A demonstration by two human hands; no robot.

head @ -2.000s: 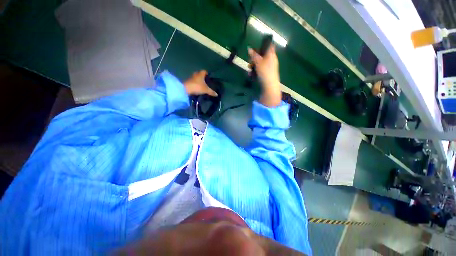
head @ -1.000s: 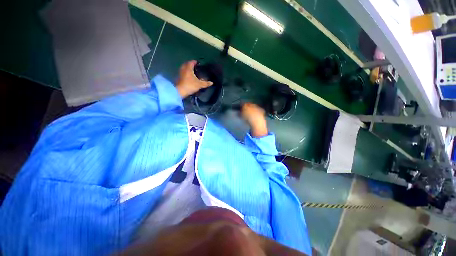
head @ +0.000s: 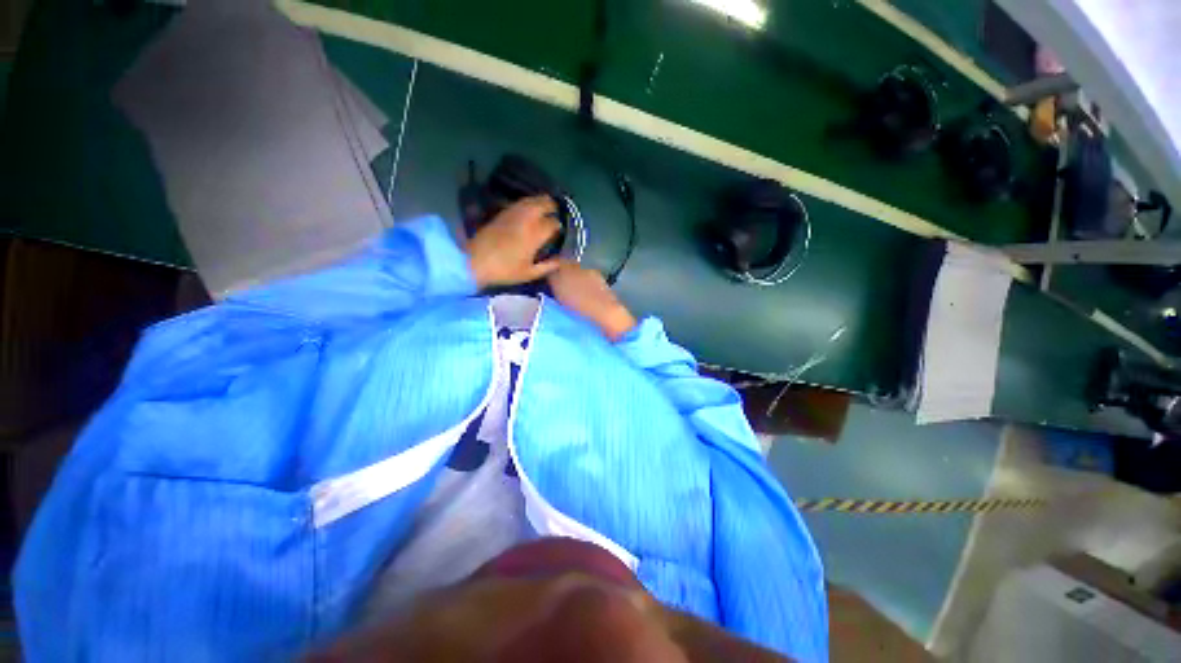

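Note:
A black headset [head: 523, 181] with a thin shiny band lies on the green bench close to my chest. My left hand [head: 514, 242] holds its near side. My right hand [head: 589, 295] meets my left hand at the headset's near edge; its fingertips are hidden, so I cannot tell what they hold. A thin black cable [head: 627, 194] lies curved on the bench just right of the headset. A second black headset [head: 751, 233] with a shiny band lies further right, untouched.
Fanned grey bags [head: 246, 143] lie at the left. A pale bag pile [head: 965, 330] hangs over the bench edge at the right. More headsets [head: 903, 110] lie far right, below a white shelf [head: 1140, 78]. Yellow-black tape [head: 907, 505] marks the floor.
My right hand has moved from over the bench, past the space beside the second headset, left to my left hand. The near headset has turned slightly. The view has shifted.

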